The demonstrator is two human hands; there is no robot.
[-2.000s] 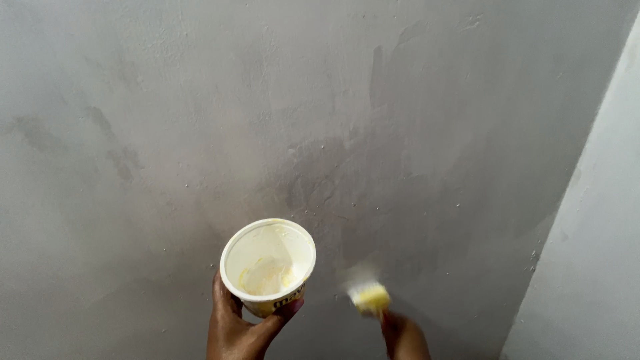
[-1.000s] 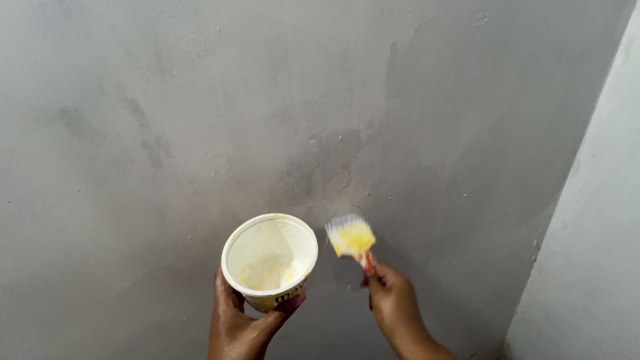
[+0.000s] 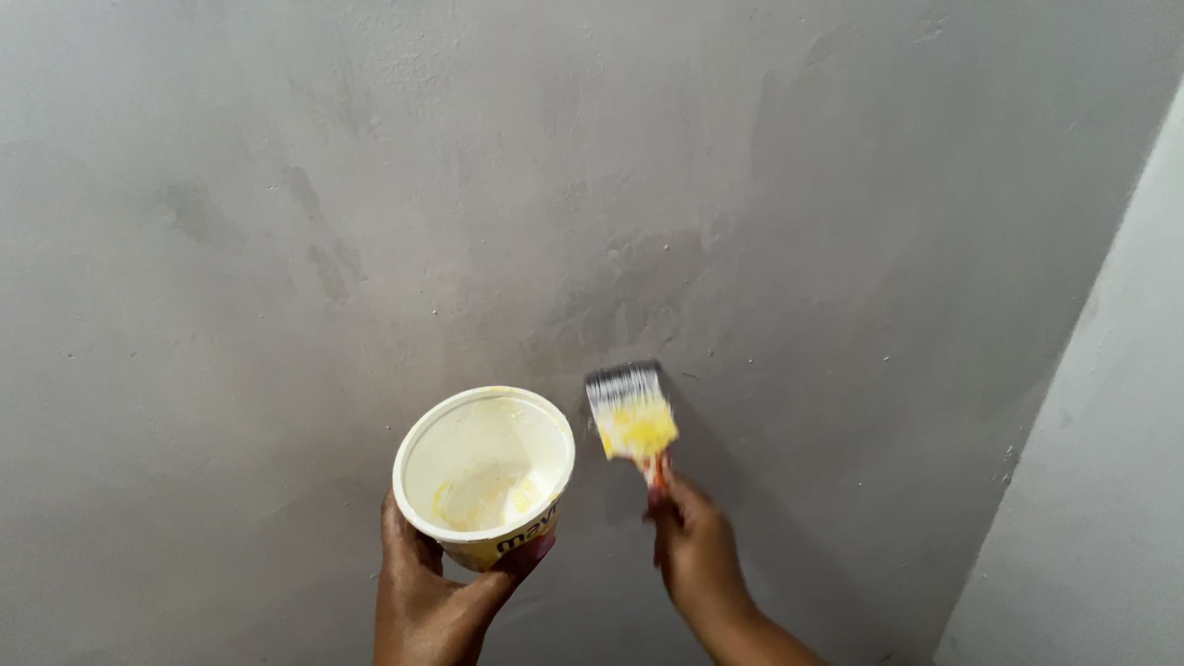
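My left hand (image 3: 439, 592) grips a round white plastic tub (image 3: 486, 462) from below, its mouth tilted toward me. Inside are yellowish smears and a little whitish stuff at the bottom; the outside bears writing. To the right of the tub, my right hand (image 3: 698, 546) holds a paintbrush (image 3: 634, 412) by its reddish-orange handle, bristles up. Yellow and white paint coats the brush's lower part, while the bristle tips look dark. The brush is in front of the grey wall (image 3: 555, 203); whether the tips touch it I cannot tell.
Darker, uneven patches and small bumps mark the grey wall. At the right it meets a lighter wall (image 3: 1091, 462) along a slanting corner line.
Blurred and lower two seconds ago, the brush in my right hand has risen and shows upright beside the tub. My left hand keeps its hold on the tub.
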